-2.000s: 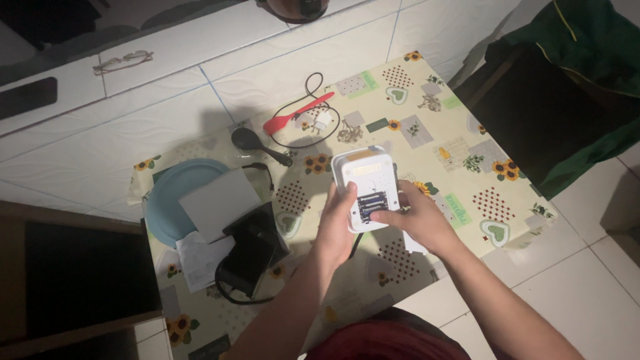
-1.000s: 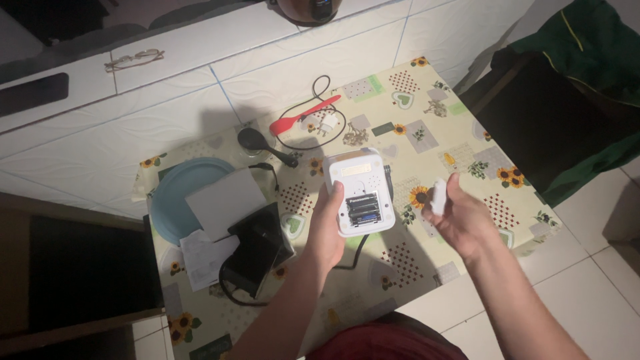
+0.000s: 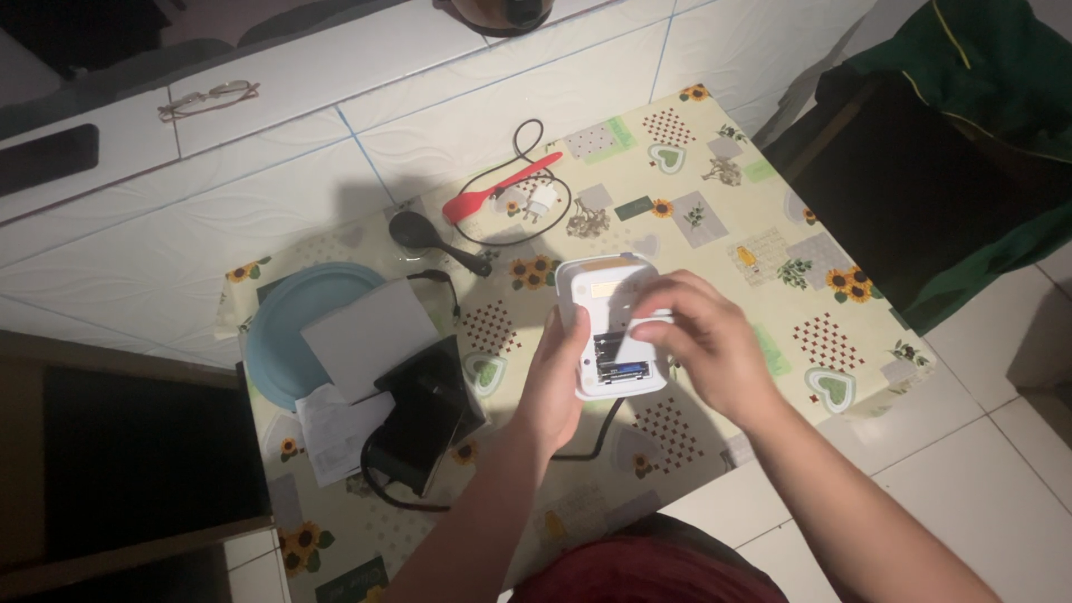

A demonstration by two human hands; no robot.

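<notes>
My left hand (image 3: 553, 377) grips a white plastic battery-powered device (image 3: 590, 381) by its left side, its back turned up. Batteries (image 3: 622, 370) lie in the uncovered compartment at its lower end. Over the device's right side, my right hand (image 3: 699, 339) holds a small white battery cover (image 3: 645, 327) between thumb and fingers, partly hidden by them. A black hose or thick cable (image 3: 607, 431) shows below the device.
At the left of the patterned tablecloth (image 3: 729, 268) are a blue plate (image 3: 272, 335), a light card (image 3: 377, 339), folded paper (image 3: 335, 431) and a black pouch-like item (image 3: 419, 419). Behind lie a black spoon (image 3: 427, 234), a red spatula (image 3: 473, 203) and a cable with a white plug (image 3: 540, 201).
My right hand, apart from the device at the right one second ago, has moved left over it with the white cover. My left hand still holds the device.
</notes>
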